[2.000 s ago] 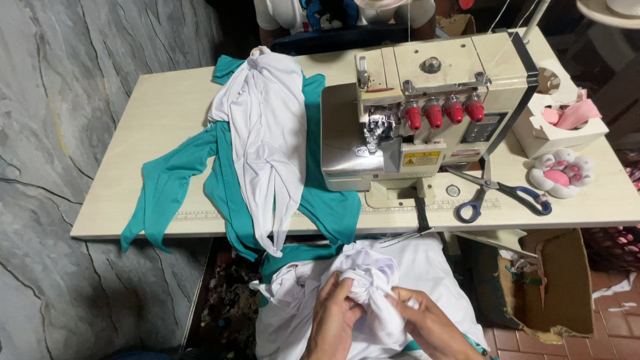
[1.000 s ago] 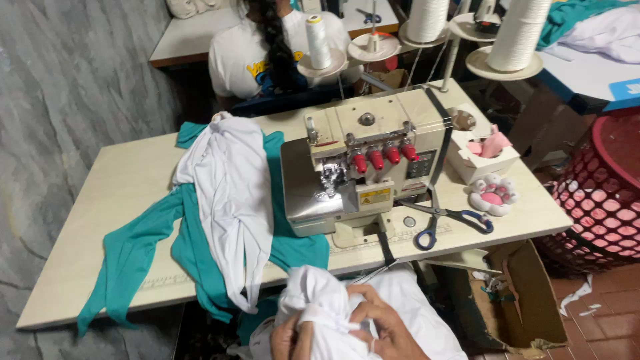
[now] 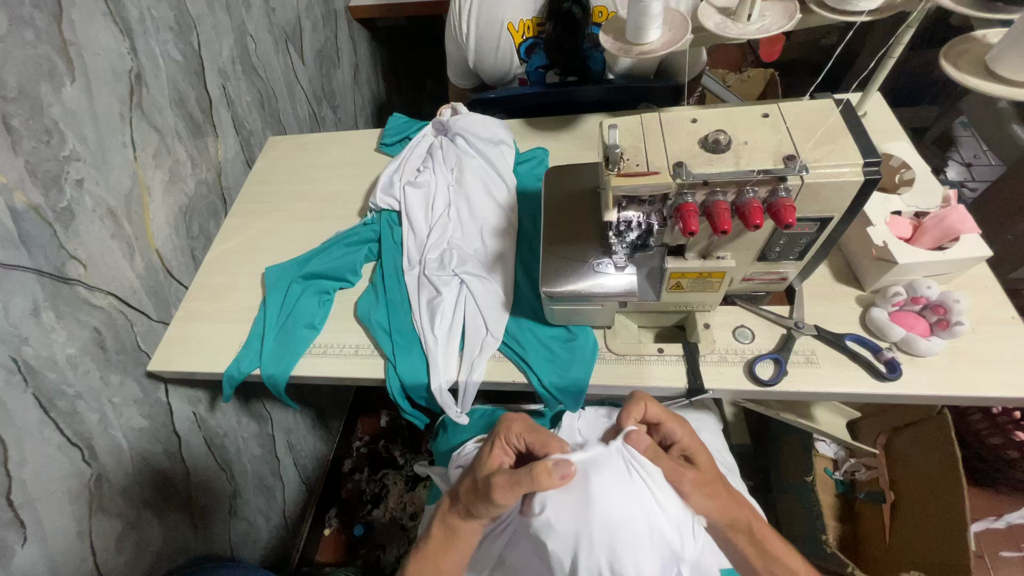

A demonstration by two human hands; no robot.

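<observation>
Below the table's front edge, my left hand and my right hand each pinch the edge of a white fabric piece, a short stretch of edge running between them. More white and teal cloth lies under it. On the table, white fabric rests over teal fabric, whose ends hang past the front edge. An overlock sewing machine with red tension knobs stands right of this cloth. Opened scissors lie at the machine's right.
A white box holding pink material and a paw-shaped cushion sit at the table's right. Thread cones on a stand rise behind the machine. A seated person is beyond the table. A cardboard box with scraps stands below, right.
The white fabric was bunched up between my hands; now it hangs spread below them, with its edge pinched between my fingers. The view has shifted.
</observation>
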